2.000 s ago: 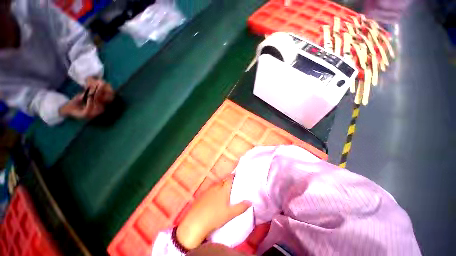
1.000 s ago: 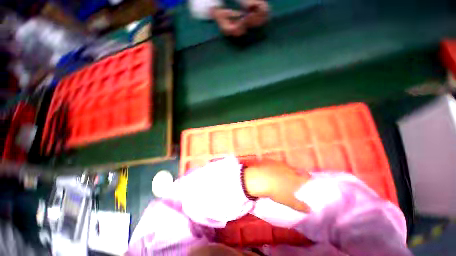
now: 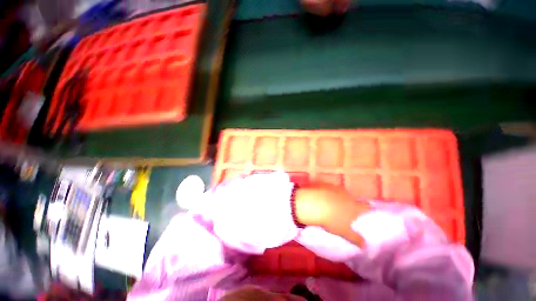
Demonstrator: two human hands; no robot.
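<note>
An orange-red compartment tray (image 3: 367,153) lies in front of me with its visible pockets empty. My folded arms in pink striped sleeves rest over its near part. My left hand (image 3: 329,213), with a dark bead bracelet at the wrist, lies across toward my right forearm. Its fingers are tucked out of sight at the right sleeve, so whether it holds anything cannot be told. My right hand is not visible. A blurred skin-coloured patch shows at the bottom edge; I cannot tell what it is.
The green conveyor belt (image 3: 376,64) runs beyond the tray. Another person's hand (image 3: 325,6) is cut off at the top. Another red tray (image 3: 141,70) with dark pieces stands upper left. A white disc (image 3: 190,192), keypad device (image 3: 75,217) and paper (image 3: 121,246) lie left; a white box (image 3: 510,206) stands right.
The view has swung left and down from the tape dispenser and opposite worker, and now faces my tray more squarely. My arms stay folded over the tray.
</note>
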